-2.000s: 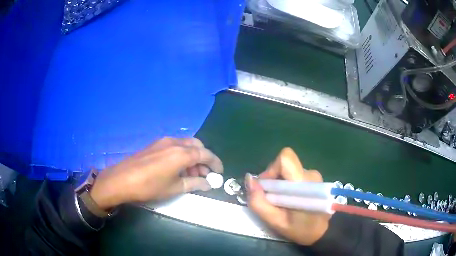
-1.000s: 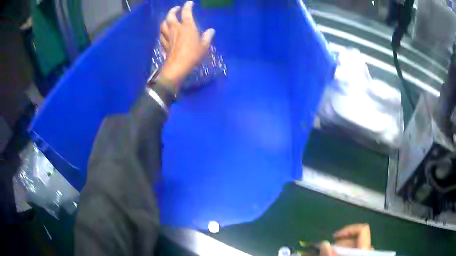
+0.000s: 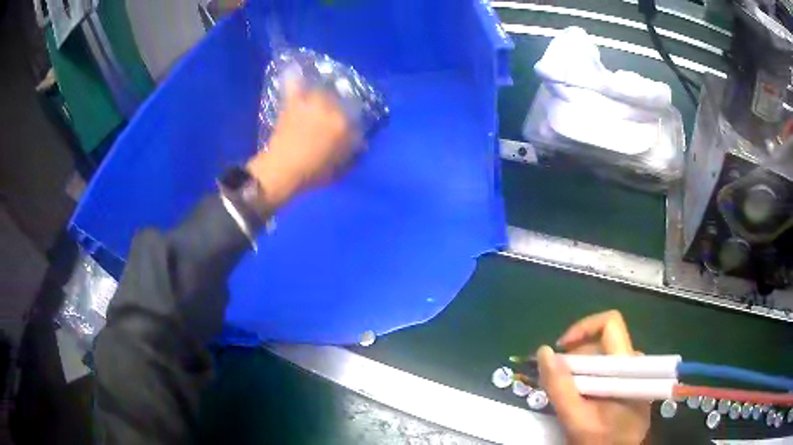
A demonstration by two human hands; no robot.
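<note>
My left hand (image 3: 313, 135) is blurred, inside the blue bin (image 3: 409, 200), at the shiny lumpy mass of parts (image 3: 356, 87) at its back. Its fingers are hidden, so its hold cannot be told. My right hand (image 3: 600, 391) holds the twin electrode pens (image 3: 617, 365), two white sleeves side by side with tips pointing left. Small silver discs (image 3: 502, 376) lie on the green belt (image 3: 443, 348) by the tips. One disc (image 3: 367, 338) lies at the bin's front edge.
Blue and red leads (image 3: 730, 372) run right from the pens over a row of more discs (image 3: 735, 410). A clear tray with white material (image 3: 600, 113) stands behind the belt's pale rail (image 3: 591, 261). A grey metal unit (image 3: 739, 209) stands at right.
My left hand has gone from the belt into the bin, first with spread fingers, now lower at the parts. The right hand still holds the pens. The view has shifted.
</note>
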